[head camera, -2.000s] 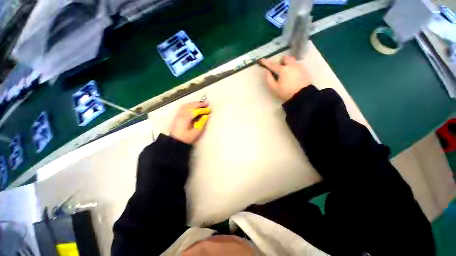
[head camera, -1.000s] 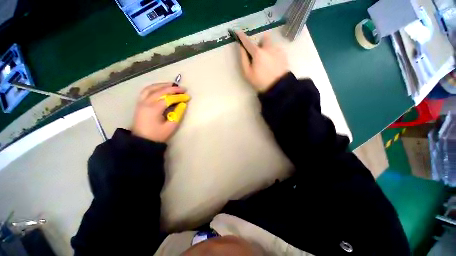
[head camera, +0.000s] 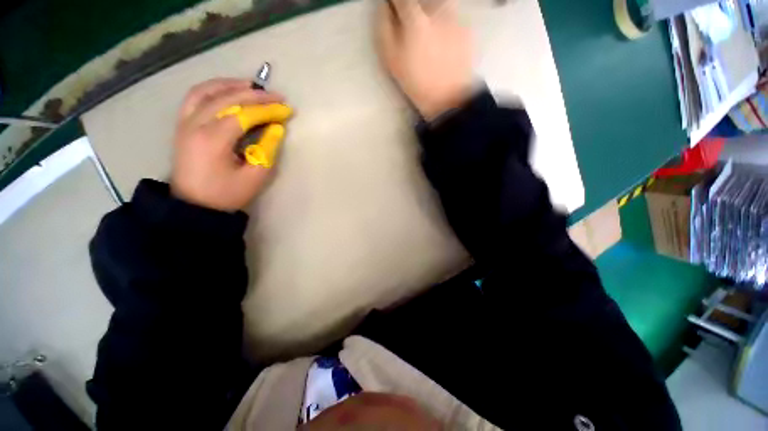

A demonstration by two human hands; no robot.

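My left hand (head camera: 221, 145), with yellow finger cots on the thumb and a finger, is closed around a small metal-tipped tool (head camera: 264, 74) above the beige work mat (head camera: 354, 202). The tool's silver tip points up past the fingers; a dark part shows between the yellow cots, and the rest is hidden in the hand. My right hand (head camera: 429, 63) is over the upper part of the mat, blurred, its fingertips at the top edge of the picture. What it holds cannot be made out.
The worn conveyor rail (head camera: 152, 42) and dark-green belt (head camera: 50, 38) lie at upper left. A thin rod (head camera: 29, 122) is at far left, a black box (head camera: 46, 400) at lower left. At right are a tape roll (head camera: 627, 18), papers (head camera: 716, 67), a cardboard box (head camera: 672, 217) and stacked trays (head camera: 733, 231).
The view has shifted, so the hands and mat sit further left and higher. The light-blue housings on the belt have left the picture. My left hand still grips the tool.
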